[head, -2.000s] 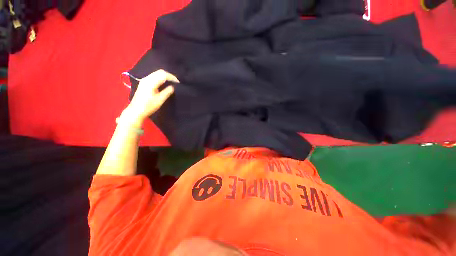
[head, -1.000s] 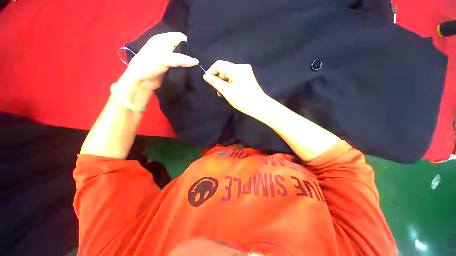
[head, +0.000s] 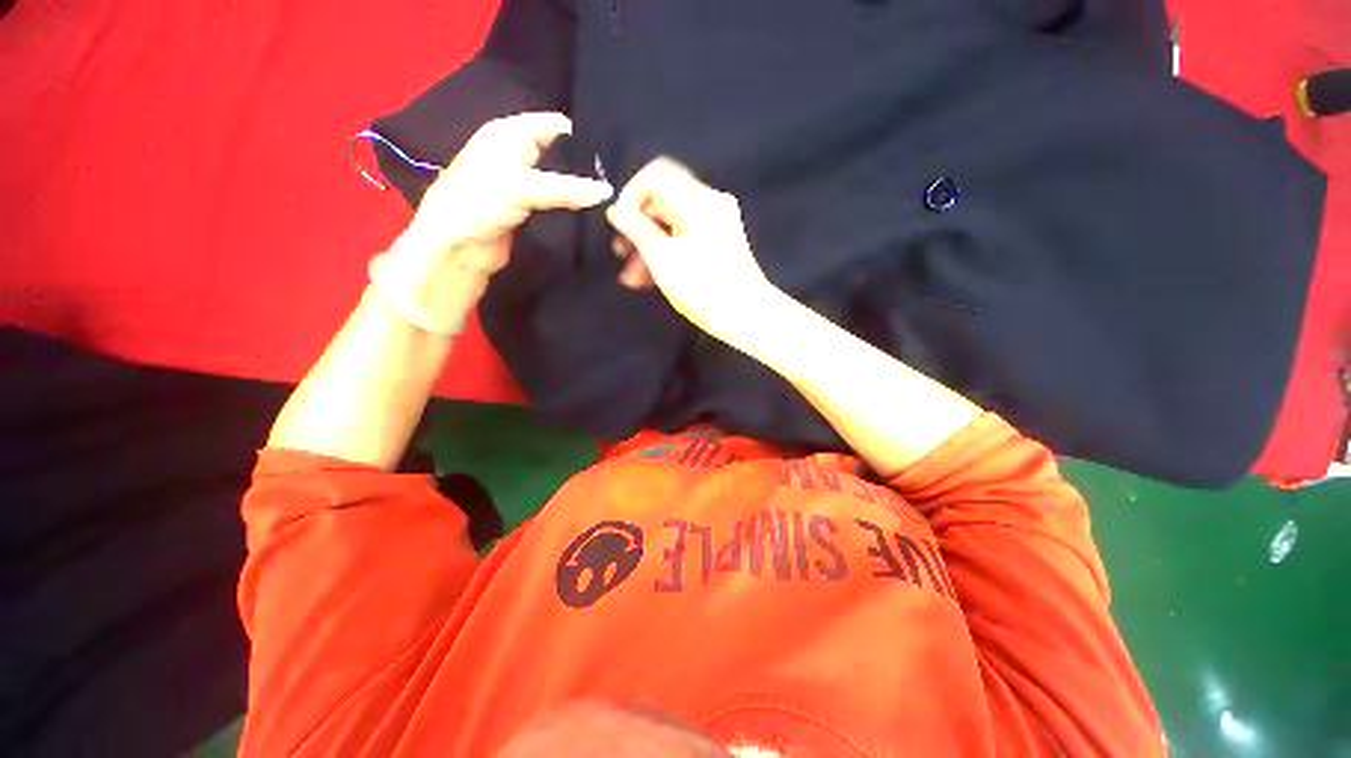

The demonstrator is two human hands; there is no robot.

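A large dark navy garment (head: 830,104) lies spread before me. My left hand (head: 504,185) rests on its left part, thumb and index finger apart; whether it grips the cloth is hidden. My right hand (head: 689,245) is beside the left thumb, its thumb and fingertips pinched together on what seems to be a needle, too small to see clearly. A tiny thin glint shows just above the left thumb. A small round dark button with a shiny rim (head: 941,194) lies on the garment to the right. A white-blue loop (head: 388,153) sticks out at its left end.
Red cloth (head: 193,193) covers the table around the garment. More dark cloth (head: 119,548) is at the lower left. A black cylinder with a yellow end (head: 1329,89) is at the right edge. The green floor (head: 1230,592) shows lower right, with a small clear scrap.
My right hand, out at the far right two seconds ago, came back beside the left one. Since one second ago the left hand moved slightly right, and the gap between the hands narrowed.
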